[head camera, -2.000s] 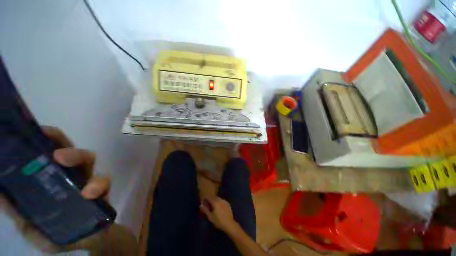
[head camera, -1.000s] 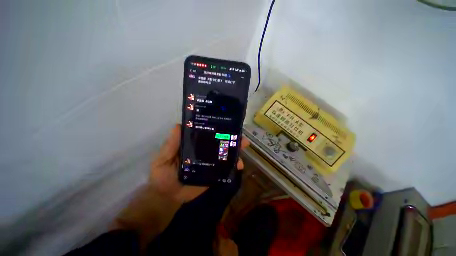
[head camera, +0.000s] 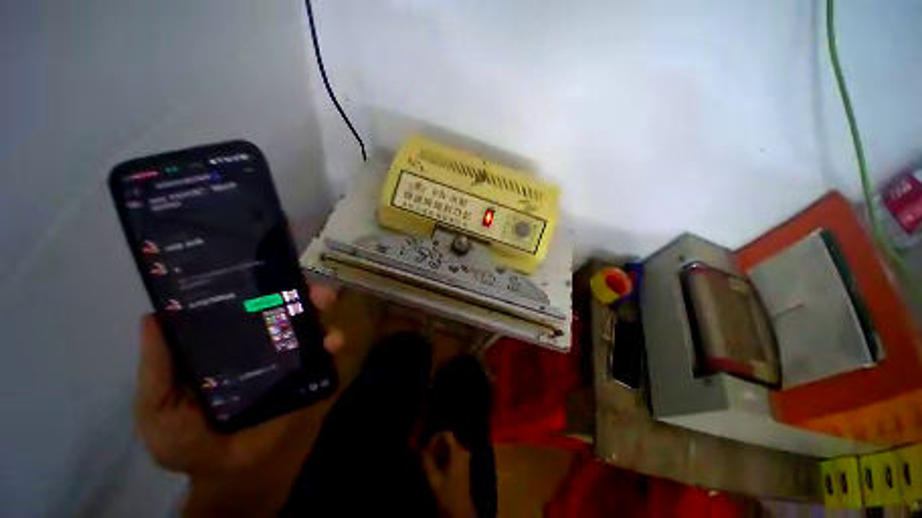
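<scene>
My left hand (head camera: 174, 420) holds a black smartphone (head camera: 227, 293) from behind, its fingers showing at the right edge. The phone's lit screen shows a dark chat page with a green bubble and a small picture. My right hand (head camera: 445, 467) is small, blurred and partly lost in shadow low between my thighs; whether it holds anything cannot be told. The cream-yellow heat sealer (head camera: 470, 205) stands beyond my knees with its red switch lit. Its long sealing bar (head camera: 440, 293) runs along the front edge of the doodled work plate (head camera: 460, 265).
To the right, a low wooden bench (head camera: 698, 455) bears a tape roll (head camera: 612, 285), a second phone (head camera: 626, 352) and a grey-white machine (head camera: 672, 334) with an orange hood (head camera: 809, 221). Yellow box ends (head camera: 874, 478) show at lower right. Red stools (head camera: 531, 390) are on the floor. Thin cables hang on the wall.
The view has swung back right and down from the phone and wall, bringing the orange-hooded machine and bench into view again. The phone stays in my left hand, now at the picture's left and tilted.
</scene>
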